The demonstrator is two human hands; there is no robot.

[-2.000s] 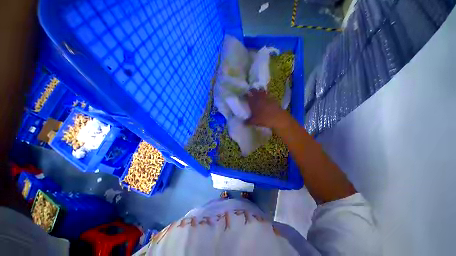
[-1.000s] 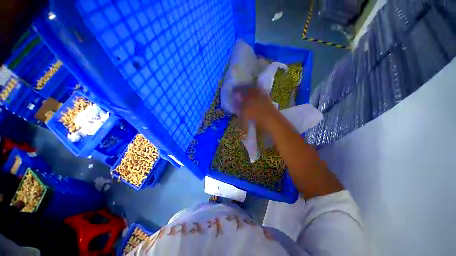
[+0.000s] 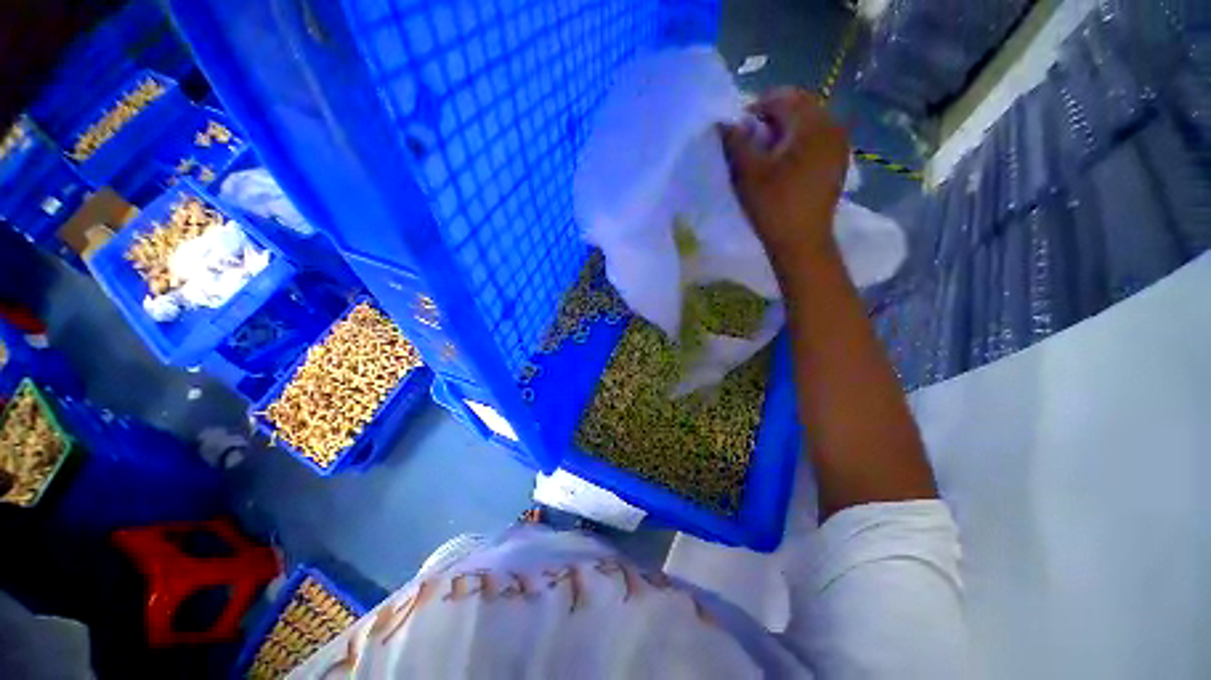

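My right hand (image 3: 786, 153) grips a crumpled white plastic bag or cloth (image 3: 664, 160) and holds it above a deep blue crate (image 3: 784, 465). The crate holds a mass of tiny yellow-green rings (image 3: 677, 419). The bag hangs down over the rings and hides part of them. A large blue tray (image 3: 491, 133) with a gridded base stands steeply tilted at the crate's left side. Some rings (image 3: 578, 303) lie in its lower corner. My left hand is not in view; what holds the tray is hidden.
Blue crates of beige parts (image 3: 341, 385) stand on the left, one with white material (image 3: 213, 270) on top. A red stool (image 3: 199, 578) is at lower left, near another crate of beige parts (image 3: 303, 631). Stacked grey wrapped material (image 3: 1049, 213) stands at right.
My right hand has lifted the white bag up and away from the crate, uncovering more rings. The view has shifted, and the tilted tray now appears further right.
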